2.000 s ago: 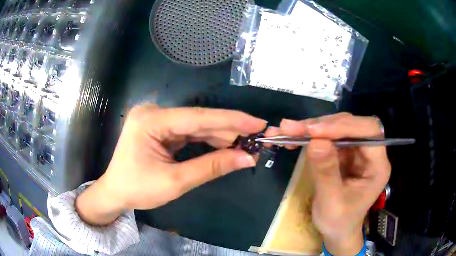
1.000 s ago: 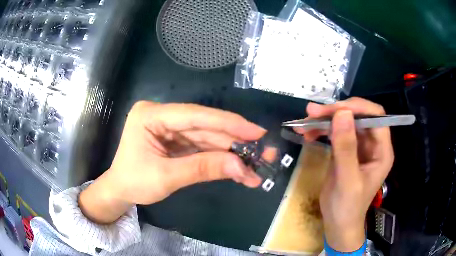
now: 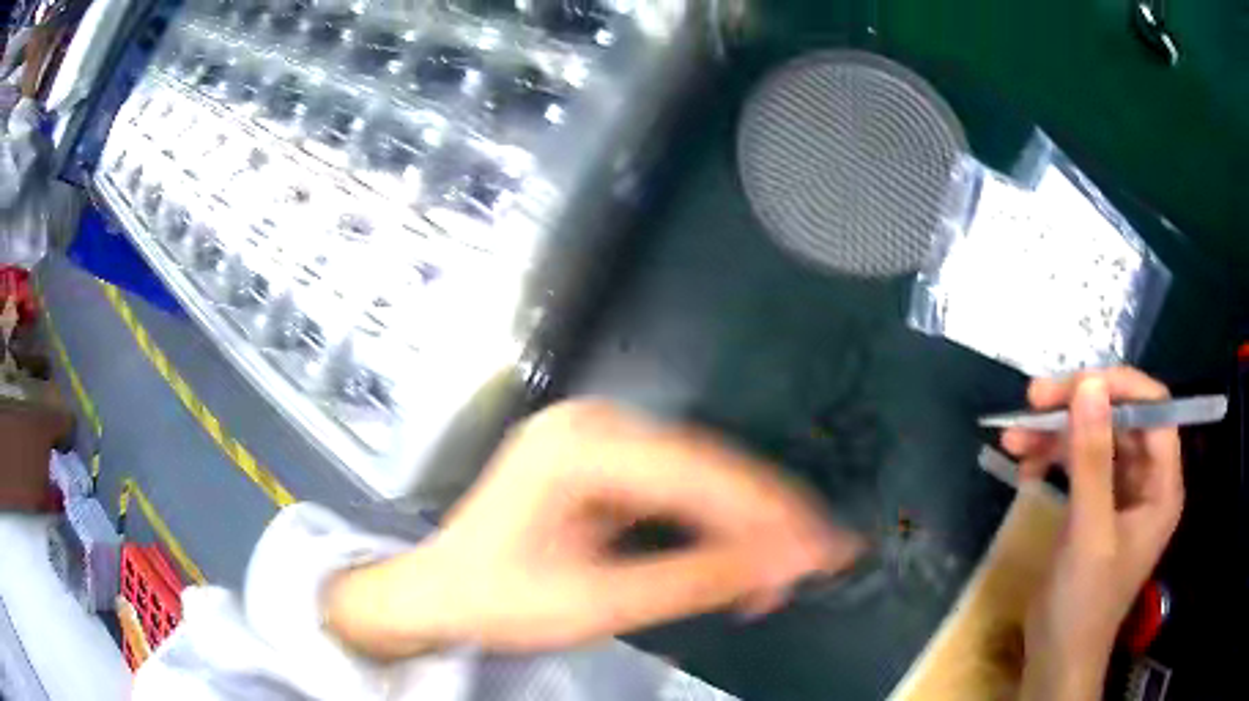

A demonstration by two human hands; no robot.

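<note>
My left hand (image 3: pixel 603 527) is blurred at the lower middle, thumb and fingers pinched together. A dark bit shows at its fingertips, with a faint smear of thin tails (image 3: pixel 911 555) to their right; this fits the small black camera module, but its outline is lost in blur. My right hand (image 3: pixel 1109 507) holds the silver tweezers (image 3: pixel 1164 414) at the right, points facing left, above the upper end of the tan board (image 3: pixel 979 616). The tweezer tips touch nothing that I can make out.
A large shiny blister tray (image 3: pixel 370 178) fills the upper left. A round perforated disc (image 3: pixel 852 164) and a clear bag with a white dotted sheet (image 3: pixel 1048 274) lie on the green mat (image 3: pixel 685 315). Grey floor with yellow lines and a red crate (image 3: pixel 151 596) show at lower left.
The view has swung left, showing more tray and floor. My left hand has moved away from my right hand and turned blurry. My right hand still holds the tweezers.
</note>
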